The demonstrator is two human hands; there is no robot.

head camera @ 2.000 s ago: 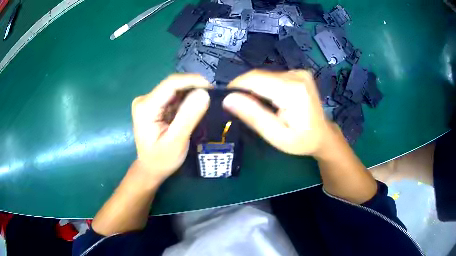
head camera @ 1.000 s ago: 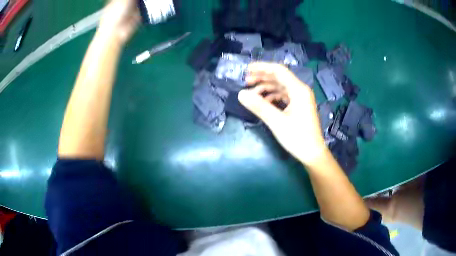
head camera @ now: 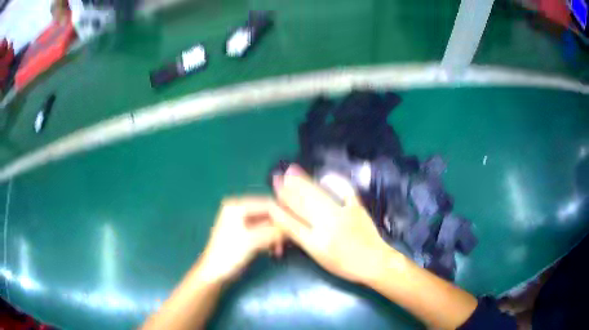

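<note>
A loose pile of thin black plastic parts (head camera: 423, 196) lies on the glossy green bench, some with grey faces. My right hand (head camera: 323, 222) is over the left edge of the pile, blurred, fingers pointing up and left. My left hand (head camera: 248, 229) is close beside it, fingers bent, touching or nearly touching it. A dark part shows at my right fingertips; whether it is held or lies in the pile is unclear. What is between the hands is hidden.
Beyond the pale curved rail (head camera: 226, 103), two phone housings with white keypad areas (head camera: 193, 58) (head camera: 239, 42) lie on green surface. A small dark tool (head camera: 44, 114) lies further left, near a red-orange tray (head camera: 45, 55). A pale post (head camera: 468, 32) stands at the rail.
The view has shifted, showing more beyond the rail. My left hand has come back from the upper left without the phone housing, beside my right hand. The tweezers are no longer seen.
</note>
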